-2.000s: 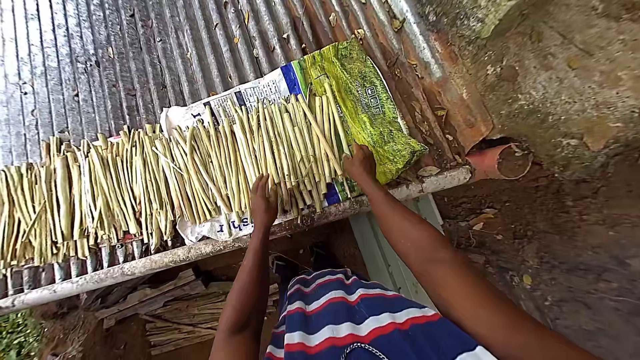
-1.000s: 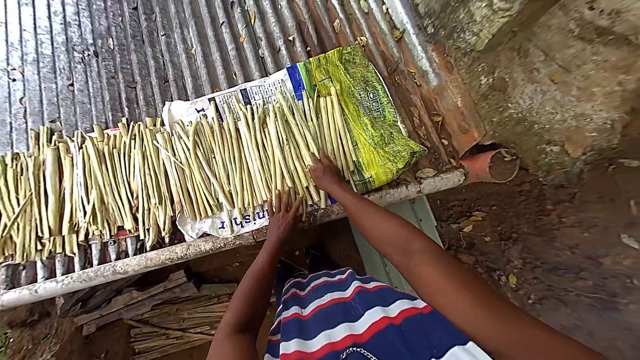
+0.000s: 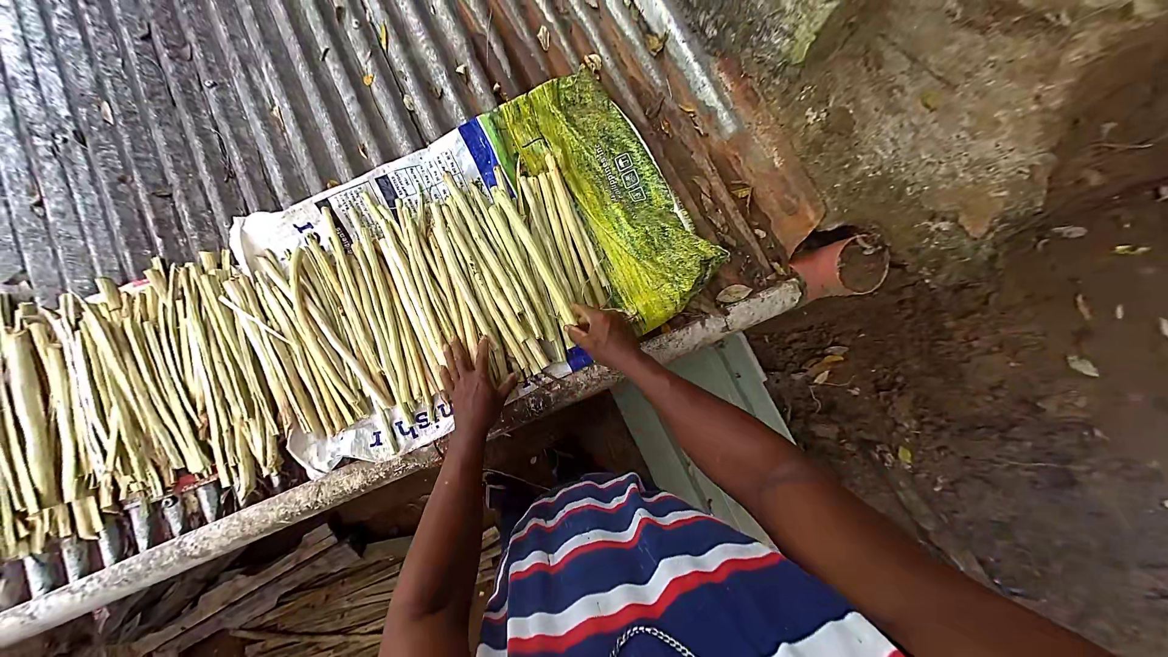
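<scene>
A long row of pale green-yellow plant stalks (image 3: 401,301) lies side by side on a printed plastic sack (image 3: 648,246) and on the corrugated metal sheet (image 3: 228,109). My left hand (image 3: 474,383) rests with fingers spread on the lower ends of the stalks, near the sack's front edge. My right hand (image 3: 602,336) is at the lower end of a stalk near the right of the row, its fingers bent against it; whether they grip it is unclear.
A whitish pole (image 3: 228,538) runs along the sheet's front edge, in line with an orange pipe (image 3: 839,265) at the right. Wooden boards (image 3: 265,584) lie below on the left. Dirt ground and a rock (image 3: 894,119) are at the right.
Compared with a second ago, my right hand has moved right, away from my left hand, to stalks nearer the green part of the sack. My left hand stays at the stalks' lower ends.
</scene>
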